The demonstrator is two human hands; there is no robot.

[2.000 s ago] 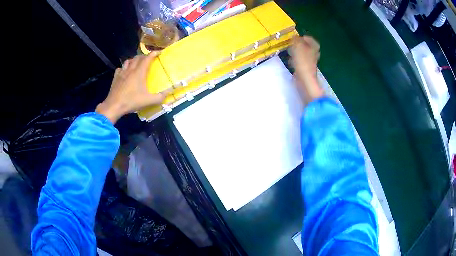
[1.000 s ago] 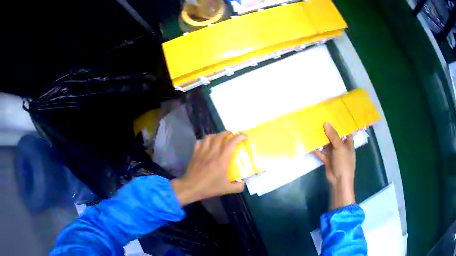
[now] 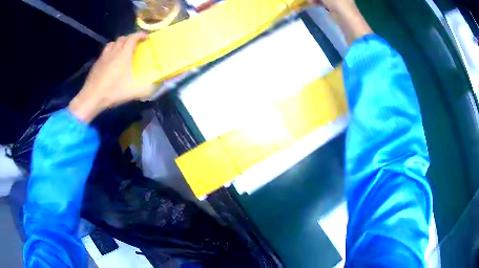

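Observation:
A yellow strip stack (image 3: 210,36) lies across the back of the bench. My left hand (image 3: 113,73) grips its left end, thumb and fingers on either side. My right hand (image 3: 339,8) is at its right end, partly cut off by the top edge; its fingers are blurred and their grip is unclear. A second yellow strip (image 3: 215,162) lies across white paper sheets (image 3: 252,73), nearer to me, with no hand on it. My right sleeve covers its right end.
A translucent yellow tape roll or dish (image 3: 157,14) stands behind the stack. A black bin bag (image 3: 152,204) with scrap inside hangs left of the green-topped bench (image 3: 289,214). The green conveyor (image 3: 436,104) runs along the right. More white paper (image 3: 334,227) lies near my right sleeve.
My hands have left the nearer yellow strip, which now lies on the paper, and have moved up and away to the ends of the back stack. The camera view has also shifted.

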